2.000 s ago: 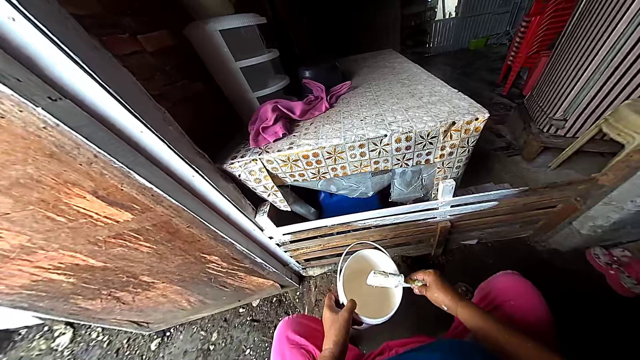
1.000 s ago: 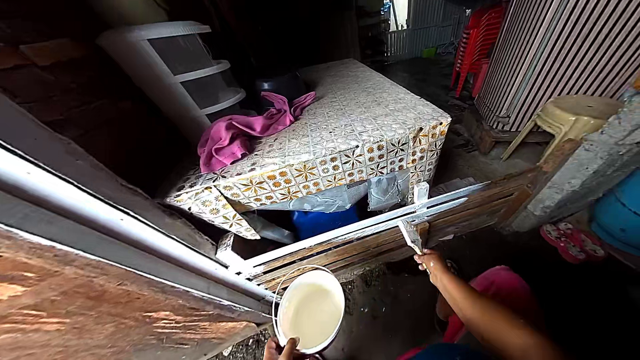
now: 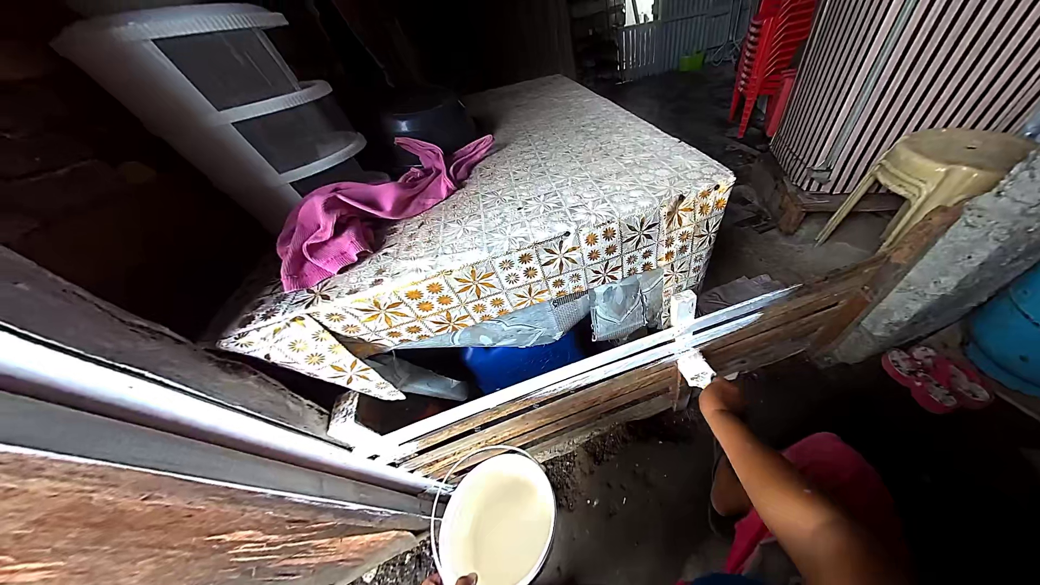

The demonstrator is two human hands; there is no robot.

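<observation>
My right hand (image 3: 721, 398) is closed on a paintbrush (image 3: 695, 367) coated in white paint, its head against the slatted wooden barrier near the upright post. The barrier's top slats (image 3: 520, 390) are white along much of their length, while the lower slats (image 3: 569, 410) show bare brown wood. At the bottom edge, fingers of my left hand (image 3: 465, 579) hold the rim of a white bucket (image 3: 497, 520) of off-white paint, its wire handle standing up on the left side. Most of the left hand is out of frame.
Behind the barrier stands a table with a patterned cloth (image 3: 601, 171), a pink cloth (image 3: 349, 219) and a dark pot (image 3: 426, 122) on it. A blue container (image 3: 520, 357) is beneath. Pink slippers (image 3: 934, 378), a concrete post (image 3: 951, 268) and a plastic stool (image 3: 959, 162) are at right.
Two seconds ago the brush was over the bucket; my right hand has since moved it to the barrier beside the upright post. The view has swung, and the bucket sits lower in it.
</observation>
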